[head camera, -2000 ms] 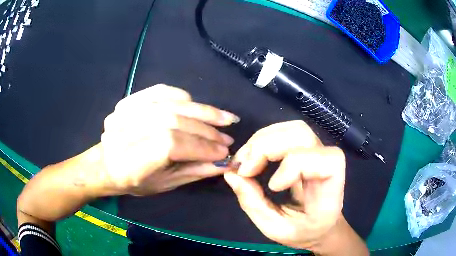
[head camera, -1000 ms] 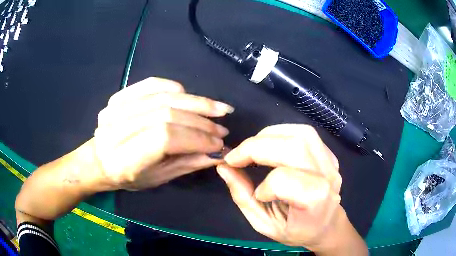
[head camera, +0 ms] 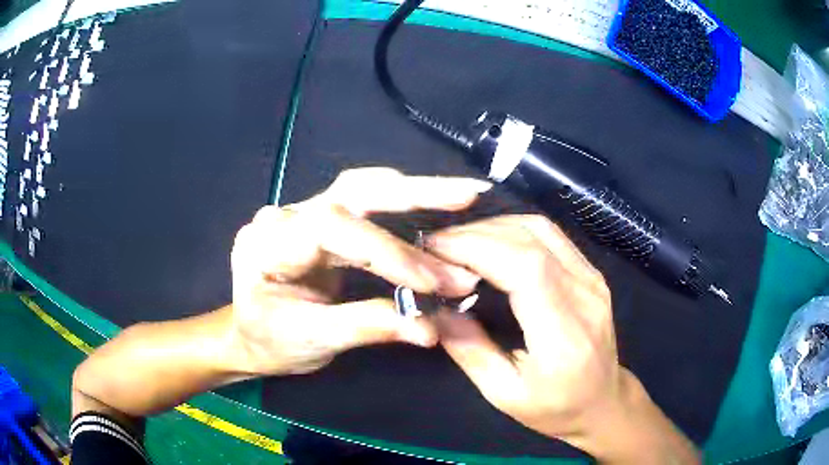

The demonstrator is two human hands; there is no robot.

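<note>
My left hand and my right hand are bare and meet fingertip to fingertip over the mat. Between them they hold a small silver and dark metal workpiece, mostly hidden by the fingers. The black electric screwdriver, with a pale tape band and a silver bit, lies on the black mat beyond my right hand. Its bit points right.
The blue tray of black screws stands at the far right on a pale rail. Clear parts bags lie at the right edge. Rows of small silver-white units lie at the far left. Blue bin shows lower left.
The view has shifted, showing more of the left rows. My left fingers have spread and changed their hold, and the workpiece is turned and shows a bright silver face between the fingertips.
</note>
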